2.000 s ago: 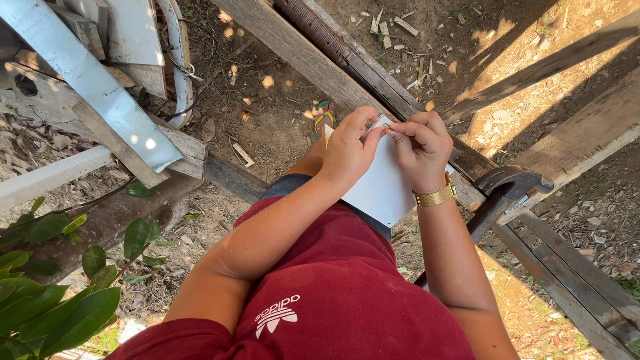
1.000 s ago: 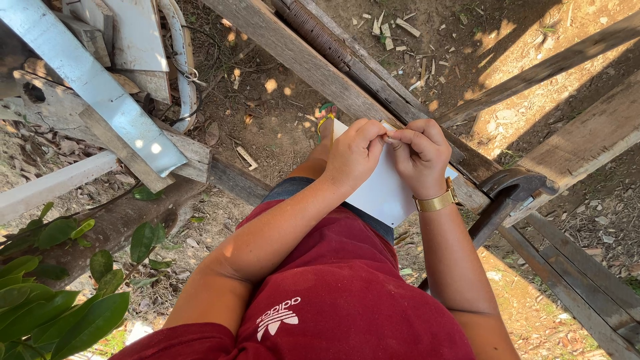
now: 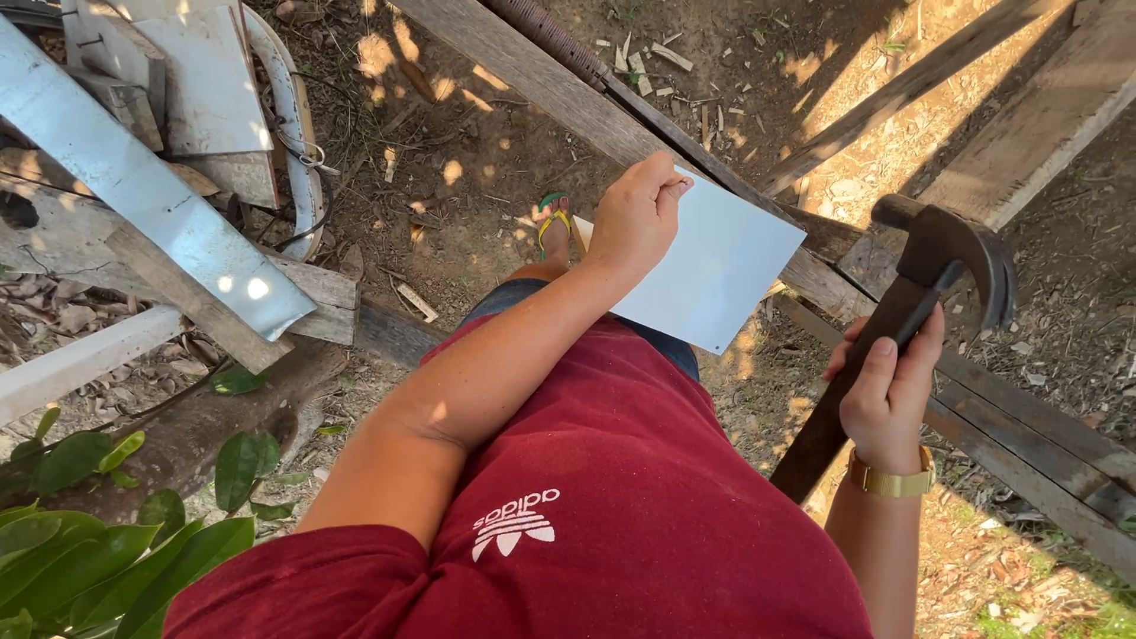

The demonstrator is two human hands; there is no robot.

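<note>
My left hand [image 3: 635,217] is pinched at the upper left corner of a smooth white sheet [image 3: 714,257]. A small thing, perhaps a nail, seems to be between the fingertips, too hidden to name surely. The sheet lies against a wooden beam and over my lap, with a small hole or dot near its lower corner. To the right, my right hand [image 3: 887,390] grips the dark handle of a claw hammer [image 3: 945,253]. Its head is raised above the fist, claw pointing right, apart from the sheet. A gold-coloured band circles my right wrist.
A long weathered beam [image 3: 550,71] runs diagonally past the sheet, with more timbers [image 3: 1021,133] at right. At left lie a shiny metal strip [image 3: 160,177], boards and a white curved frame [image 3: 297,133]. Leafy branches [image 3: 115,550] fill the lower left. My sandalled foot [image 3: 555,226] is on the ground.
My right hand has left the sheet's corner, where both hands were together, and has taken hold of the hammer, seen beside my right forearm before. My left hand stays at the corner.
</note>
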